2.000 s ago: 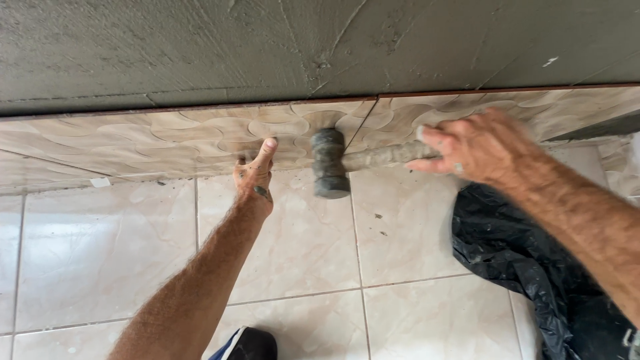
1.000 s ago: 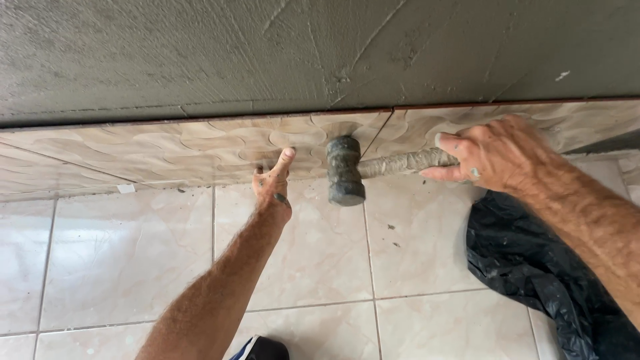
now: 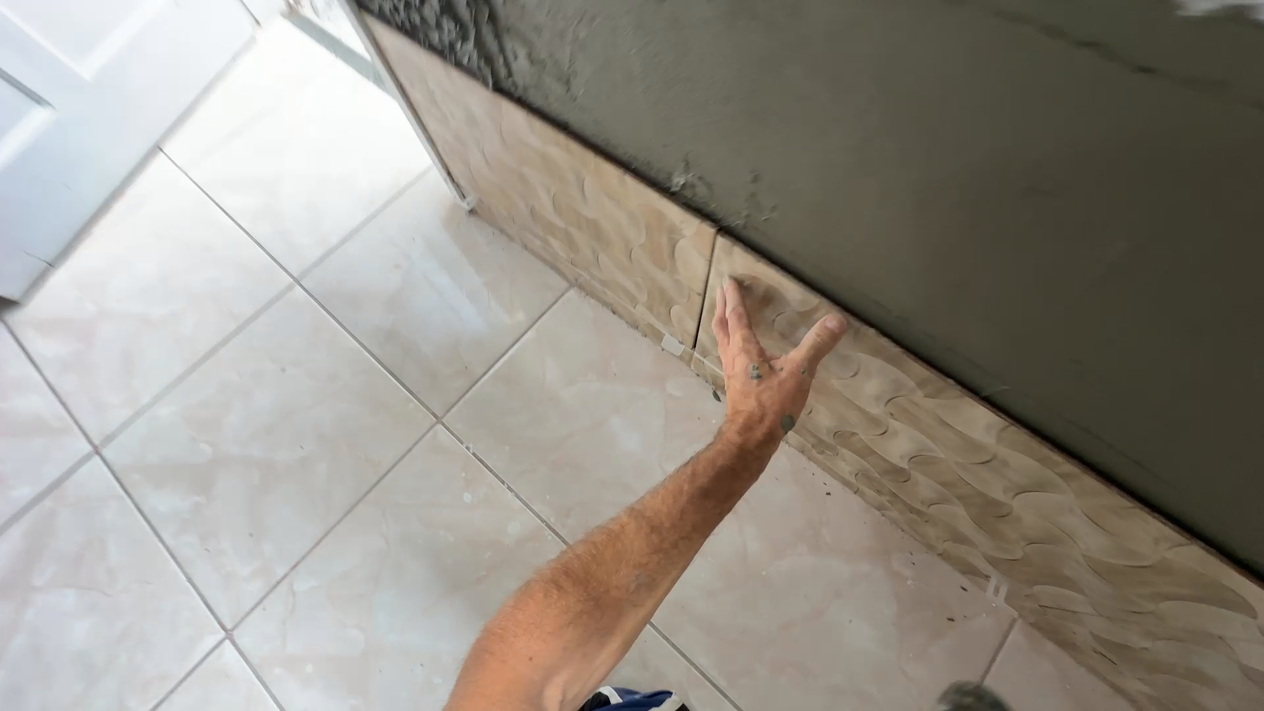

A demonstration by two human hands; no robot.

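Note:
My left hand [image 3: 765, 380] rests with fingers spread on the face of a beige, wave-patterned wall tile [image 3: 938, 444], just right of the vertical joint. Grey mortar spots its back and wrist. Left of that joint stands a second wall tile [image 3: 592, 217] of the same pattern. Wet grey mortar [image 3: 938, 168] covers the wall above the row. Only the dark, rounded top of what appears to be the mallet head [image 3: 971, 696] shows at the bottom edge. My right hand is out of view.
Glossy pale floor tiles [image 3: 267, 474] with grey joints run up to the wall. Small white spacers or wedges [image 3: 672, 344] sit at the foot of the wall tiles. A white panelled door [image 3: 109, 89] is at the upper left, and part of a shoe [image 3: 637, 699] shows below.
The view has swung left and tilted. My left hand has moved along the wall to the joint at the left. My right hand, earlier holding the mallet by its wrapped handle, has left the view.

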